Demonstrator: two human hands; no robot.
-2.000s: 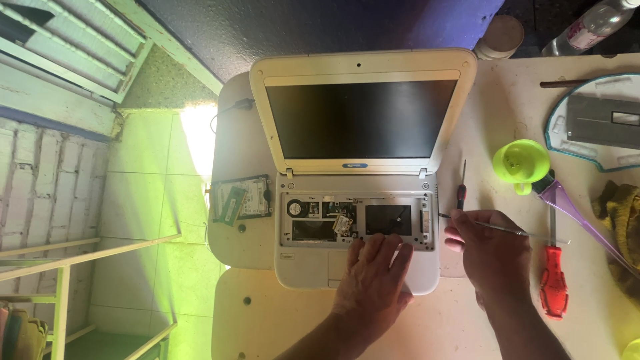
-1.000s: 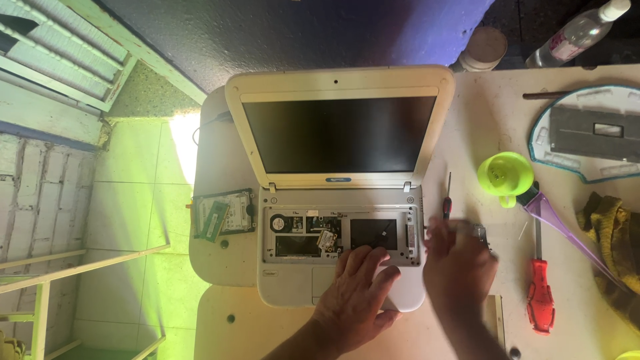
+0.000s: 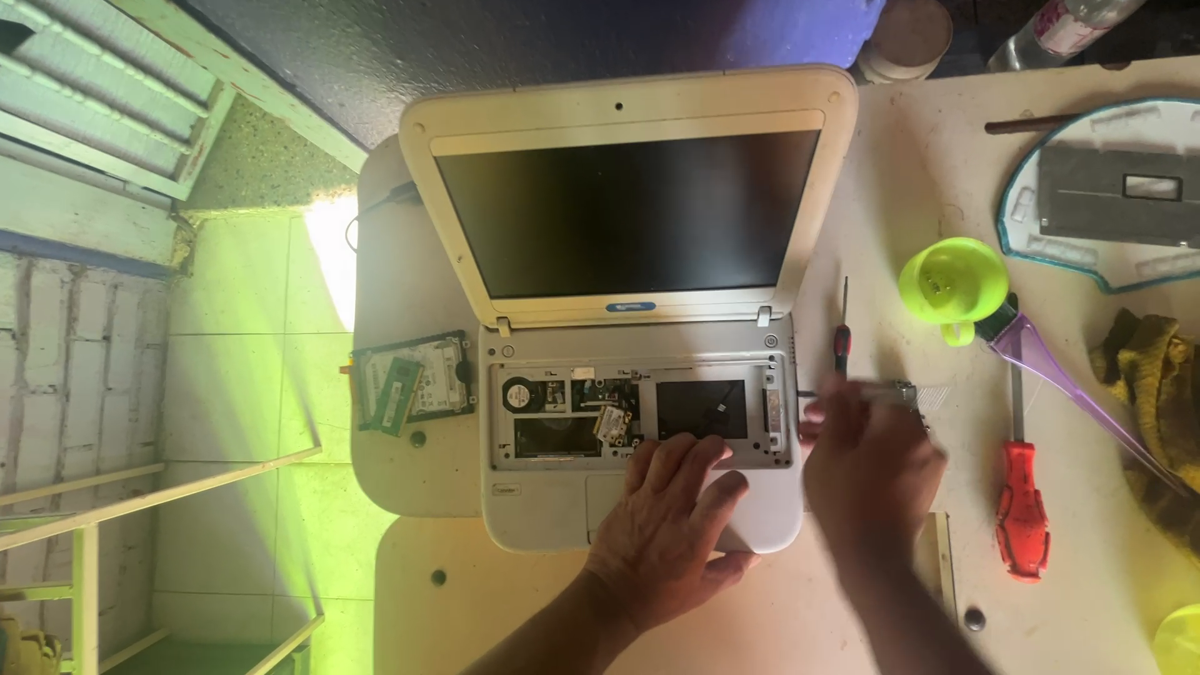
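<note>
A white netbook laptop point(image 3: 548, 506) stands with its lid raised and keyboard off, its inner bay uncovered. My left hand point(image 3: 661, 534) rests, fingers spread, on the palm rest, its fingertips at the bay's lower edge. Loose in the bay lies a small wireless card point(image 3: 612, 425). Just right of the base, my right hand point(image 3: 867, 459) is blurred; a thin metal tool seems to run from its fingers, but the grip is unclear. A small screwdriver point(image 3: 842, 347) lies above this hand. Left of the base, a green memory module point(image 3: 397, 396) lies on a hard drive point(image 3: 441, 375).
At the right are a red-handled screwdriver point(image 3: 1022, 516), a lime-green cup point(image 3: 954, 281), a purple-handled brush point(image 3: 1078, 384), a clear tray point(image 3: 1022, 225) holding a grey panel, and a yellowish cloth point(image 3: 1162, 403). A plastic bottle point(image 3: 1069, 33) and a jar point(image 3: 905, 42) stand at the back.
Two seconds ago my right hand held a thin metal tool at the laptop's right edge; the hand is blurred now. My left hand has stayed on the palm rest. The view has shifted slightly.
</note>
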